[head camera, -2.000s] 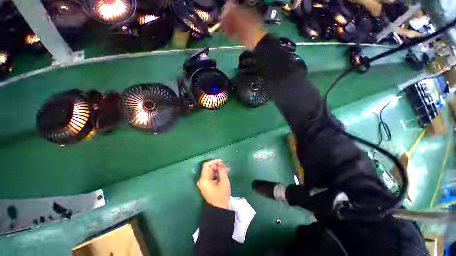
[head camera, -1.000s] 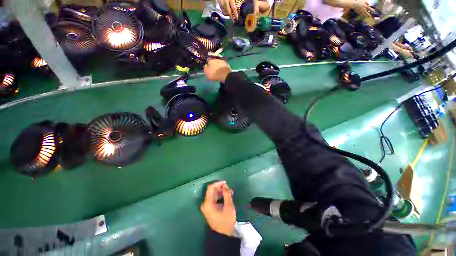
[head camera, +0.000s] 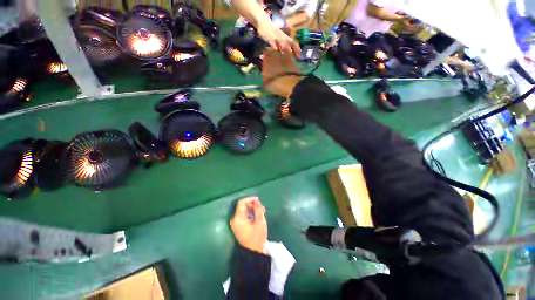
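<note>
My left hand (head camera: 249, 225) is low in the middle, over the green bench. Its fingers are curled; whether something small is inside cannot be told. My right hand (head camera: 278, 73) reaches over the far edge of the green line, beside another person's hand, its fingers blurred and partly hidden. A black fan (head camera: 243, 132) stands below my right hand. A fan with orange glints and a blue dot (head camera: 188, 135) is left of it. A larger fan (head camera: 100, 158) is farther left. A black cylindrical tool with a pale band (head camera: 352, 237) lies in front of my right sleeve.
Another person's hand (head camera: 278, 41) is across the line. More fans (head camera: 144, 35) crowd the far side. Brown cartons (head camera: 352, 196) stand by my right sleeve and at the lower left (head camera: 132, 287). White paper (head camera: 281, 266) lies by my left wrist. A black cable (head camera: 490, 205) loops at right.
The fans in the row have shifted left in view. My right hand is farther right than a second ago, and another person's hand now reaches close to it. My left hand stays curled.
</note>
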